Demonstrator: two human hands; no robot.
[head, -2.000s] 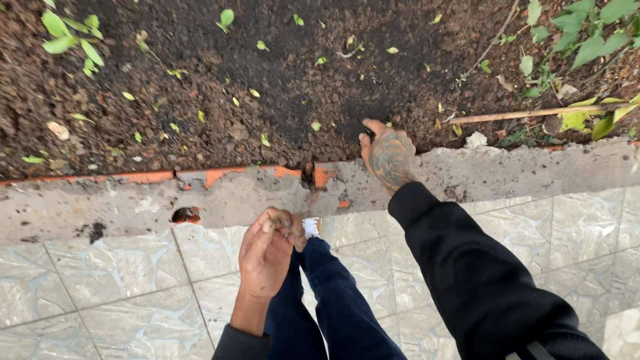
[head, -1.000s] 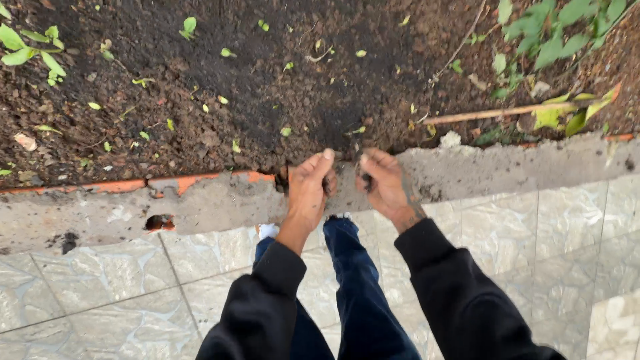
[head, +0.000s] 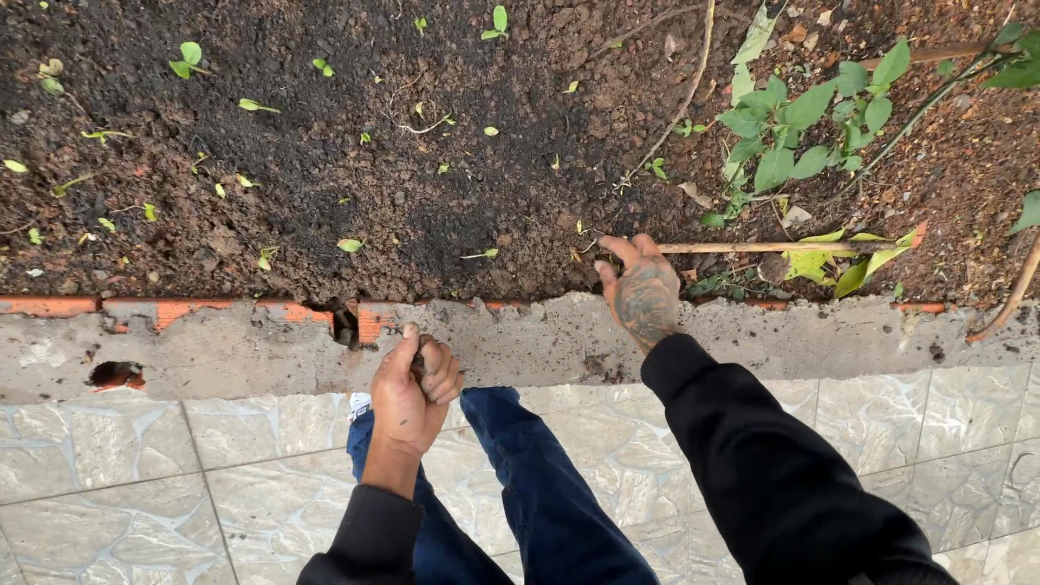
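Note:
My left hand [head: 416, 390] is curled over the edge of the concrete-topped brick wall, thumb up, closed on a dark lump that looks like soil. Farther right, my right hand [head: 642, 288] reaches over the wall to the soil [head: 520, 187], its fingers bent at small pale sprigs beside the near end of a thin dry stick [head: 747, 248]. Whether those fingertips grip anything cannot be made out. Small green seedlings [head: 350, 244] and loose leaves dot the dark soil.
The low wall [head: 227, 349] runs across the view, with a broken hole [head: 118, 374] at left. A leafy green plant [head: 800, 122] and yellow-green leaves [head: 853, 264] lie at right. Grey patterned tiles [head: 114, 520] cover the floor around my legs.
A second ago both hands were close together above the wall. My right hand has since moved right and out onto the soil, while my left stays near the wall, still closed.

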